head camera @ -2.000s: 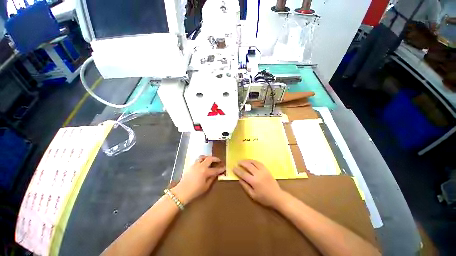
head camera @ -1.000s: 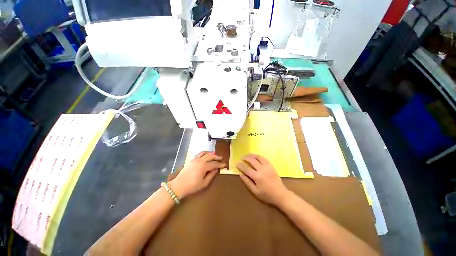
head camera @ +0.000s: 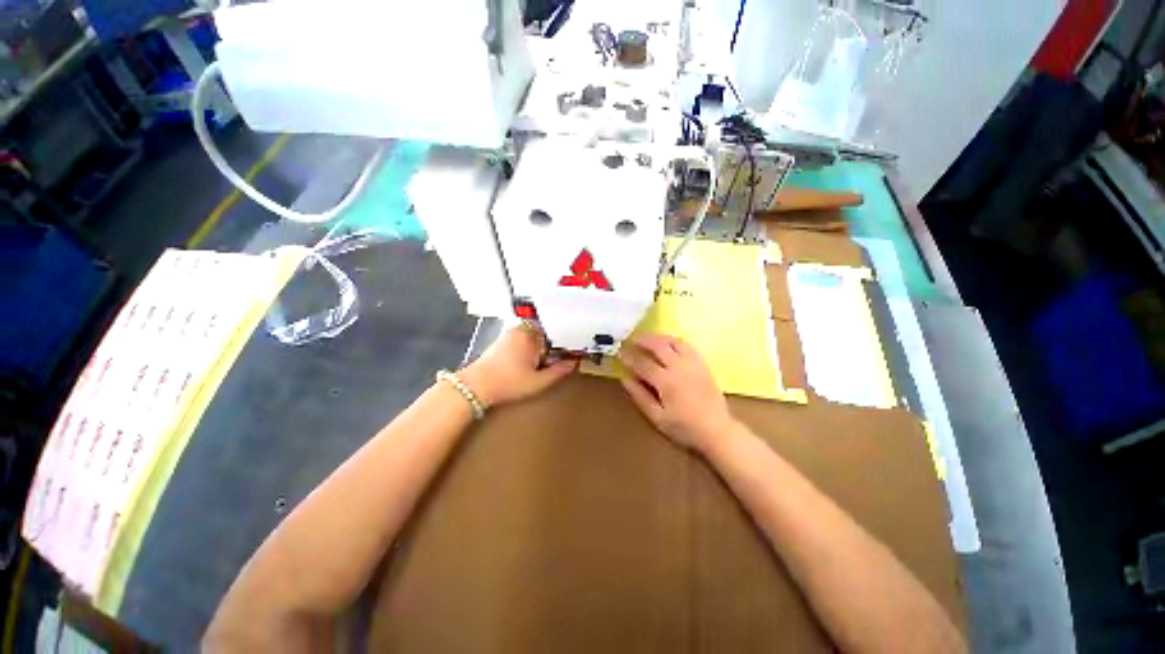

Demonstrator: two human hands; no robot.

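The brown garment panel (head camera: 601, 511) lies flat on the table in front of me, its far part under the yellow sewing template (head camera: 728, 319). The white machine head (head camera: 581, 243) stands over the template's left part. My left hand (head camera: 514, 368) is close under the head with fingertips at the template's near edge. My right hand (head camera: 675, 390) rests on the template's near edge, just right of the head. The fingers of both hands are bent down on the work; the strip and the slot between them are mostly hidden by the head and fingers.
A marked pattern sheet (head camera: 141, 383) lies at left, with clear plastic loops (head camera: 313, 300) by its far corner. A whitish template window (head camera: 837, 335) is at right. Folded brown fabric (head camera: 811, 208) lies behind the template. A white machine housing (head camera: 358, 70) hangs at upper left.
The template and panel have slid away from me, further under the machine head. Both hands have moved forward with them. The brown strip seen before is now mostly hidden. The camera view has also shifted.
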